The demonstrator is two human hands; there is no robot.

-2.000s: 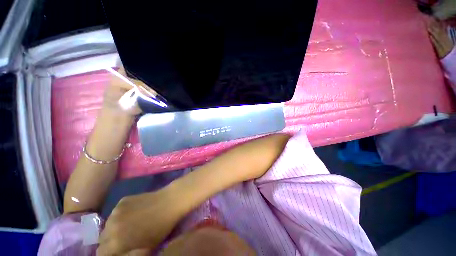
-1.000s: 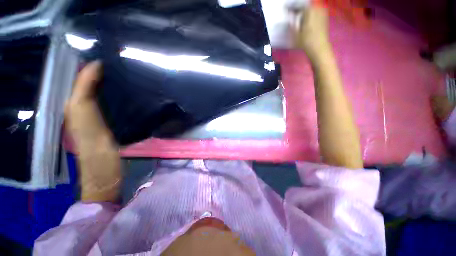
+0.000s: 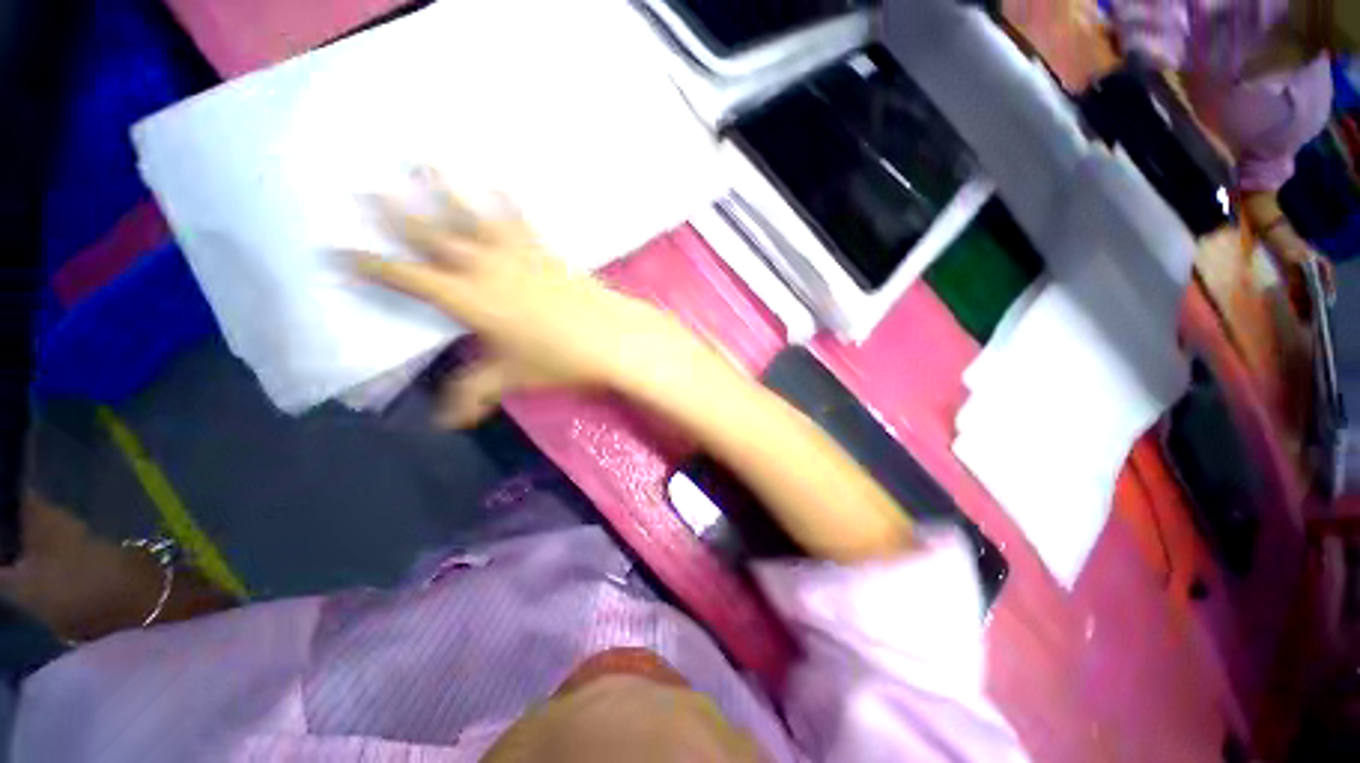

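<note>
A large white sheet [image 3: 298, 194] lies at the upper left, over the bench's edge; dark and white layers show under its lower edge. My right hand [image 3: 477, 291] is spread over the sheet, blurred, with its fingers apart. My left hand [image 3: 52, 564] is dark and blurred at the left edge, partly cut off, beyond the bracelet; its fingers do not show clearly. A dark panel [image 3: 880, 447] lies on the pink bench beside my right forearm, which hides part of it.
A black-topped panel stack with white edges [image 3: 865, 164] stands beyond the sheet. Loose white sheets [image 3: 1066, 395] lie at the far side near green and orange patches. Another person in a pink smock [image 3: 1260, 112] is at the upper right. Blue crates [image 3: 127, 321] stand on the floor at left.
The view has turned toward the stacks. My right hand has moved from the far side onto the white sheet. My left hand no longer shows at the black panel.
</note>
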